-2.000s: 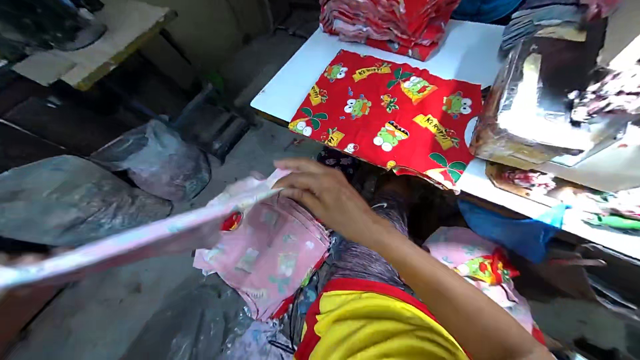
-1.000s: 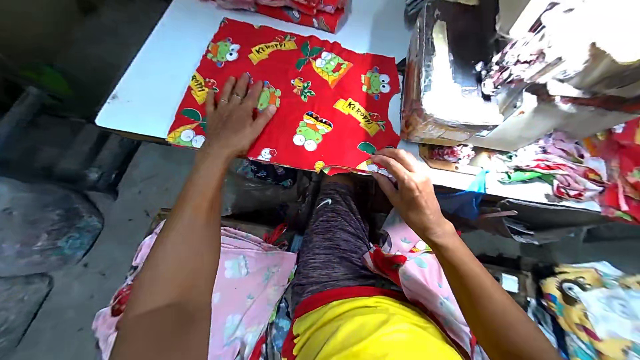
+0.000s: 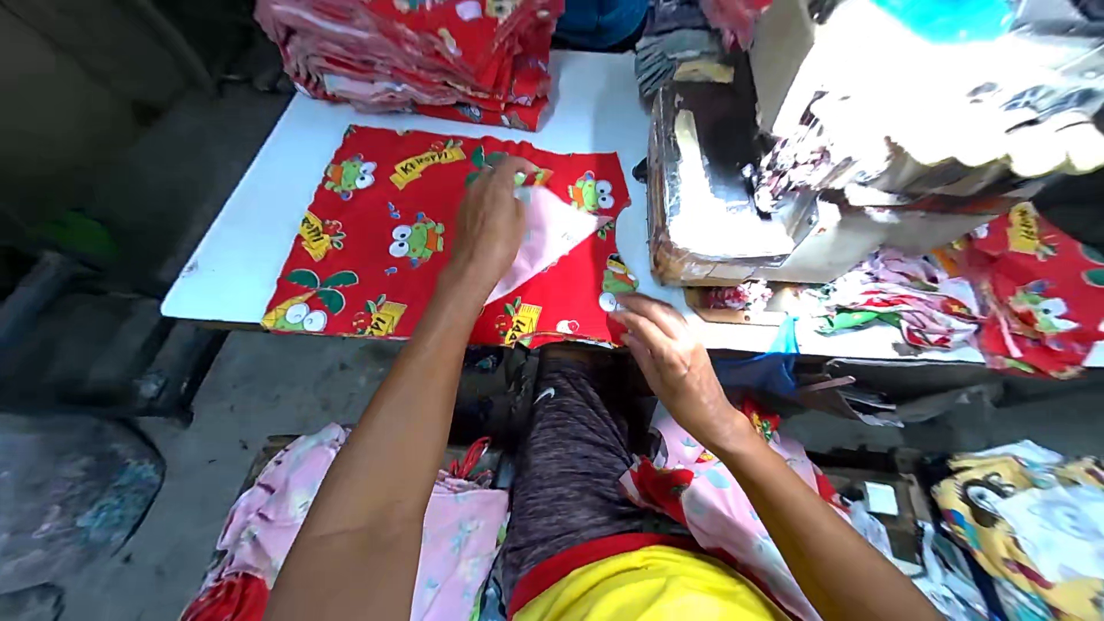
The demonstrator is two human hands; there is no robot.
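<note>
A red printed fabric piece (image 3: 371,233) with green frog figures lies spread on the white tabletop. My left hand (image 3: 493,220) is over its middle, fingers on a smaller pale pink cloth piece (image 3: 552,237) with a pointed corner that lies on the red fabric; whether the fingers pinch it is unclear. Near the red fabric's lower right corner is my right hand (image 3: 664,345), its fingertips at the edge and slightly curled. I cannot tell whether they grip the cloth.
Folded red and pink fabric is stacked (image 3: 414,52) at the back of the white table (image 3: 224,250). A taped box (image 3: 673,216) stands right of the red piece, with fabric scraps (image 3: 906,293) beside it. Pink printed cloth (image 3: 457,543) lies below the table, left of my leg.
The pink cloth piece now shows on the red fabric, where one second ago only red showed. My left hand has moved from the red fabric's left part to its middle.
</note>
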